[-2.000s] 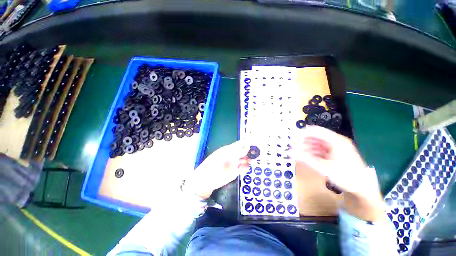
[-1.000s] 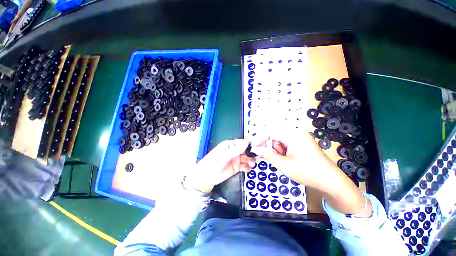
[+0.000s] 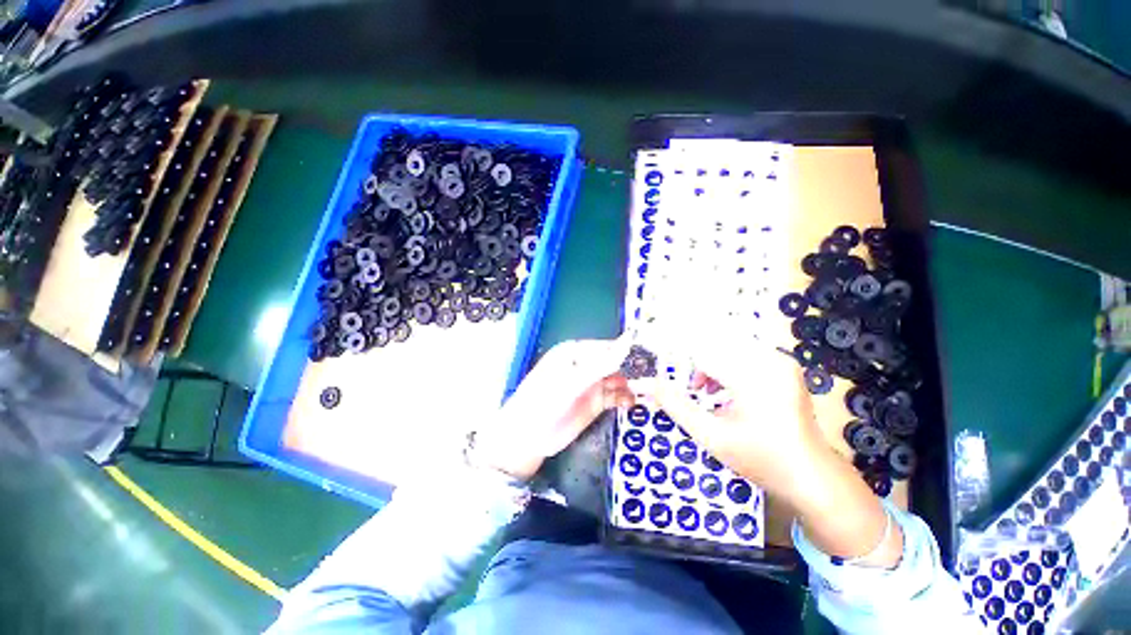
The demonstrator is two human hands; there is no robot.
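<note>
A black ring part (image 3: pixel 639 362) is held in the fingertips of my left hand (image 3: pixel 564 403), above the sticker sheet. My right hand (image 3: pixel 763 416) is just right of it over the sheet, fingers bent together; glare hides whether it pinches a sticker. The sticker sheet (image 3: pixel 686 474) lies in the left half of the black tray (image 3: pixel 933 372), with rows of dark circles at its near end. A white dotted second sheet (image 3: pixel 719 211) overlaps its far part. A heap of black ring parts (image 3: pixel 856 329) lies right of my right hand.
A blue tray (image 3: pixel 561 211) with a large heap of black rings (image 3: pixel 428 236) stands left, one ring (image 3: pixel 330 397) apart. Stacked tan boards of black parts (image 3: pixel 186 236) are far left, near a grey sleeve (image 3: pixel 75 391). Spare sticker sheets (image 3: pixel 1017 589) in clear plastic lie at right.
Both trays sit slightly further right in view than a second ago. My hands have parted slightly, so the ring in my left fingertips shows again. Earlier my right hand came in from the right.
</note>
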